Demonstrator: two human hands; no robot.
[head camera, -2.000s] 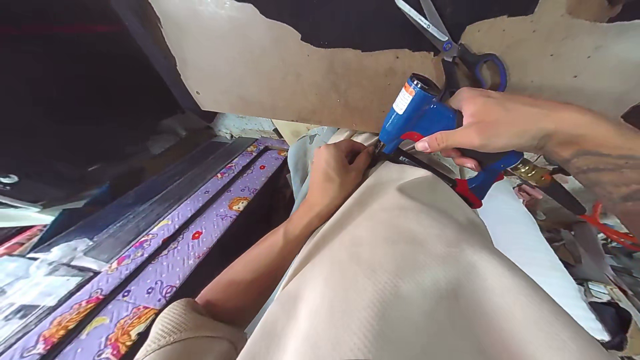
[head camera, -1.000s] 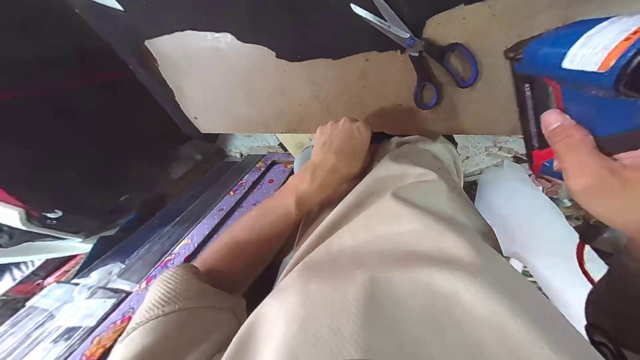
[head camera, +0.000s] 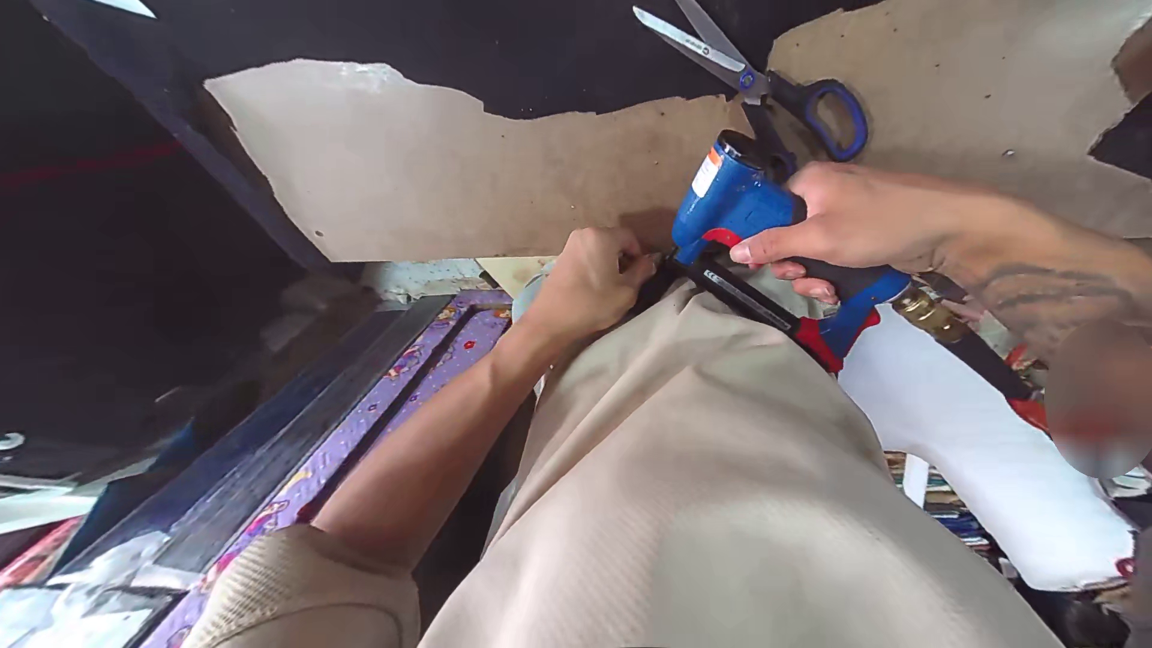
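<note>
My right hand (head camera: 837, 225) grips a blue pneumatic staple gun (head camera: 738, 202) with a black magazine and a brass air fitting at its handle end. The gun's nose points at dark material beside the fingertips of my left hand (head camera: 598, 274). That hand pinches something there, partly hidden by the fingers; what it is cannot be told. Beige cloth (head camera: 702, 450) spreads over the lower middle, close under the gun. Scissors with black and blue handles (head camera: 765, 90) lie spread apart on the surface above the gun.
A worn tan board (head camera: 450, 171) with torn black covering (head camera: 432, 36) spans the top. Purple printed panels (head camera: 360, 450) lean at lower left. A white padded piece (head camera: 972, 450) lies at right, with stacked material beneath it. A dark hose (head camera: 985, 360) runs from the gun.
The staple gun in my right hand was off at the right a second ago and has come back beside my left hand. My left hand's fingers now show, pinched near the gun's nose.
</note>
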